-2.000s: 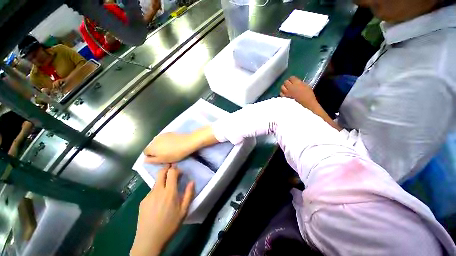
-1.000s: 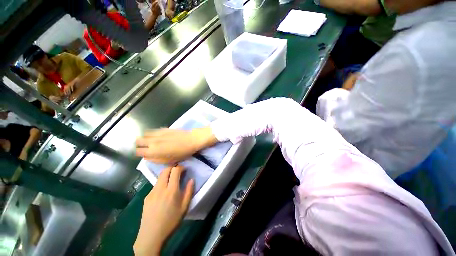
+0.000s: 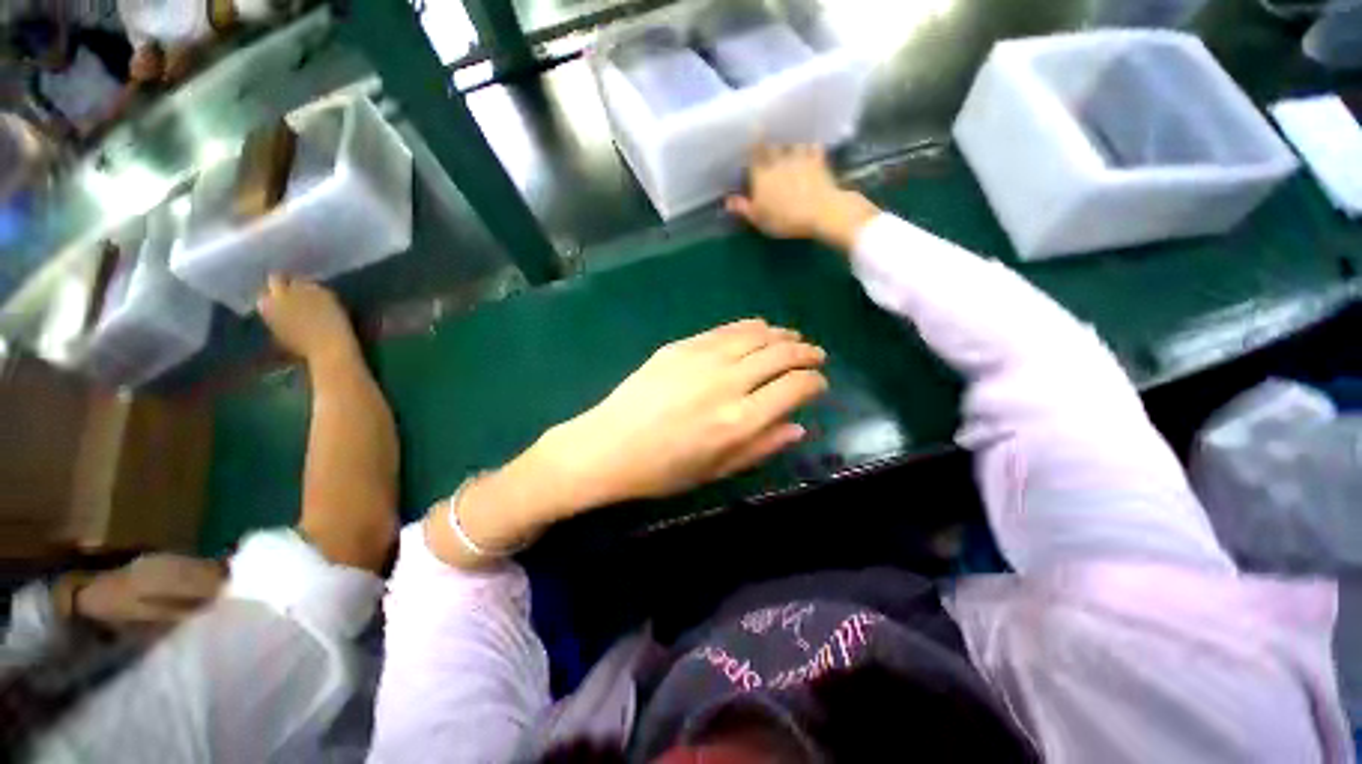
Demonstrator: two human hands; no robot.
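A white foam box sits at the top centre, on the shiny line surface beyond the green bench. Two grey-white wrapped units lie side by side in it. My right hand touches the lower front wall of this box, its fingers spread against the foam. My left hand is over the green bench, nearer to me, apart from the box and empty. Its fingers are loosely bent and slightly apart.
Another foam box stands at right, with a greyish bag inside. White sheets lie beyond it. At left, a neighbour's hand touches a foam box holding a small brown carton. A green upright stands between. Brown cartons are far left.
The view has turned left. The filled foam box has moved away from me onto the line. My left hand has left the wrapped units; my right hand is now at the box's outer wall.
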